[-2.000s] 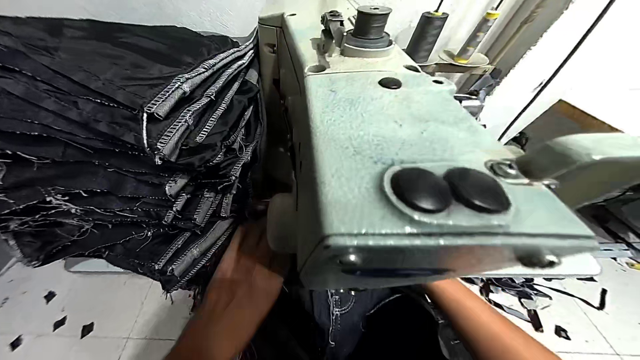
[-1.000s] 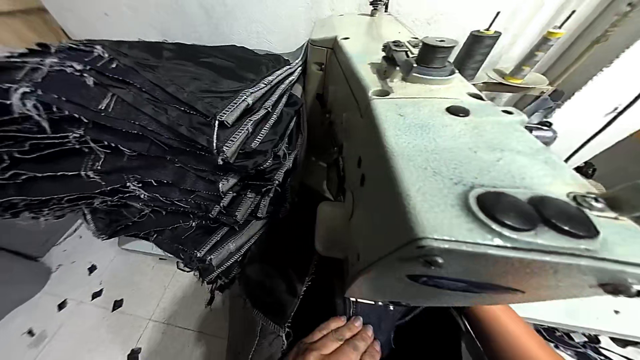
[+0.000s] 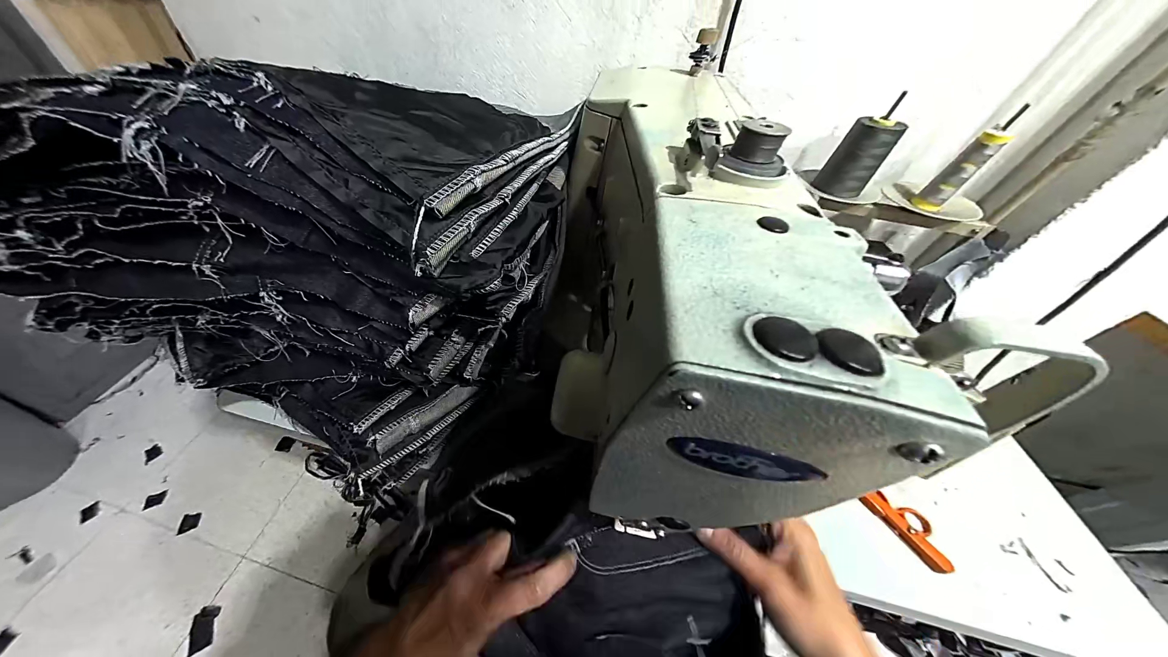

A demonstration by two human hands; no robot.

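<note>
A Brother industrial sewing machine (image 3: 757, 274) fills the middle of the head view. Under its head lies a dark denim garment piece (image 3: 639, 593) with pale curved topstitching. My left hand (image 3: 484, 589) is at the near left of this cloth, thumb and fingers closed on its bunched edge. On the right, my right hand (image 3: 785, 575) rests by the presser area, fingertips on the cloth close to the metal foot (image 3: 639, 527). The needle is hidden by the machine head. A thick stack of black denim pieces (image 3: 319, 228) with frayed, overlocked edges lies left of the machine.
Thread cones (image 3: 862, 155) stand behind the machine, with a bobbin (image 3: 759, 141) on top. An orange plastic tool (image 3: 908, 531) lies on the white table (image 3: 1013, 547) at right. Dark scraps (image 3: 189, 523) dot the tiled floor, and a white wall stands behind.
My right hand, hidden behind the machine head earlier with only the forearm showing, is now visible beside the foot. My left hand has shifted leftward on the cloth. The view has swung left.
</note>
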